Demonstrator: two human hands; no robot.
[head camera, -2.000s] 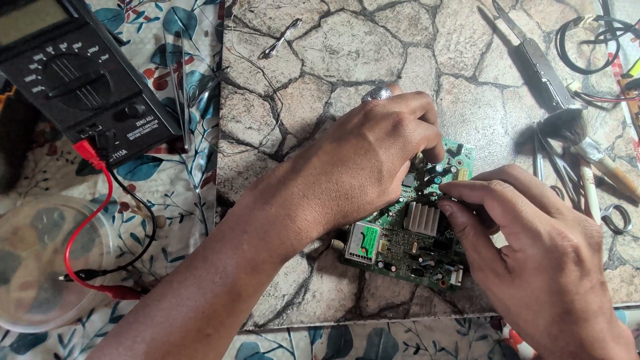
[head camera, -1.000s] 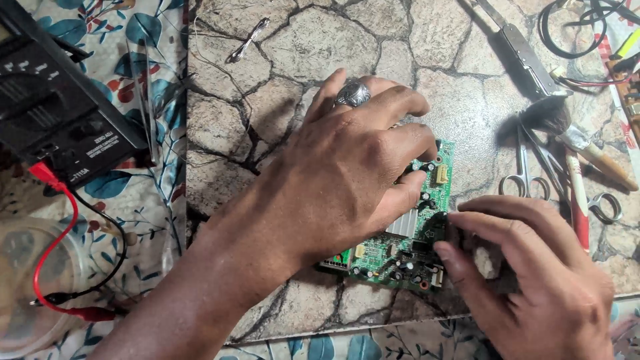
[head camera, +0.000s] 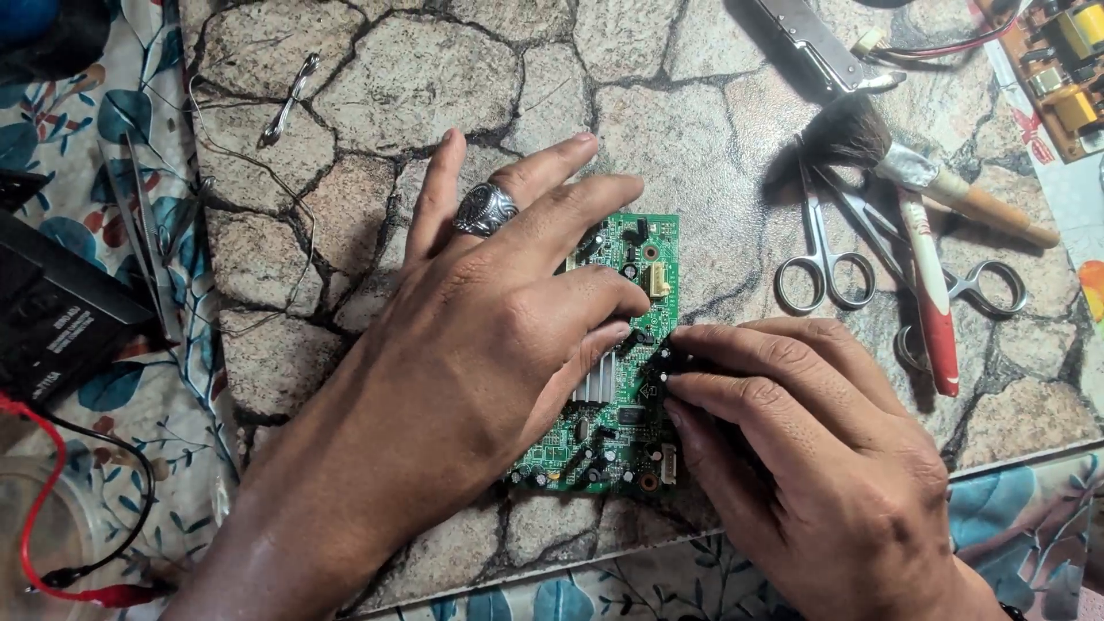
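Note:
A green circuit board (head camera: 561, 440) lies on a stone-patterned board, partly covered by my hands. My left hand (head camera: 483, 319), with a silver ring, spreads over its upper left part; the thumb and index fingertips come down near a finned metal heatsink (head camera: 595, 379), the other fingers reaching past the board. From the right, my right hand (head camera: 802, 440) has its fingertips at the board's right edge, beside small black capacitors (head camera: 664, 366). Whether those fingers grip a part or only touch it cannot be told. A cream connector (head camera: 658, 280) shows near the upper right edge.
Right of the hands lie scissors (head camera: 824, 267), a brush (head camera: 940, 177), a red-and-white handled tool (head camera: 931, 302) and a folding multi-tool (head camera: 811, 43). Another circuit board (head camera: 1065, 86) sits at top right. At left are tweezers (head camera: 142, 241), a multimeter (head camera: 60, 319) and red and black leads (head camera: 43, 517).
My left hand has spread its fingers and moved over the circuit board's left side. My right fingertips stay at the right edge. The view has shifted and come closer.

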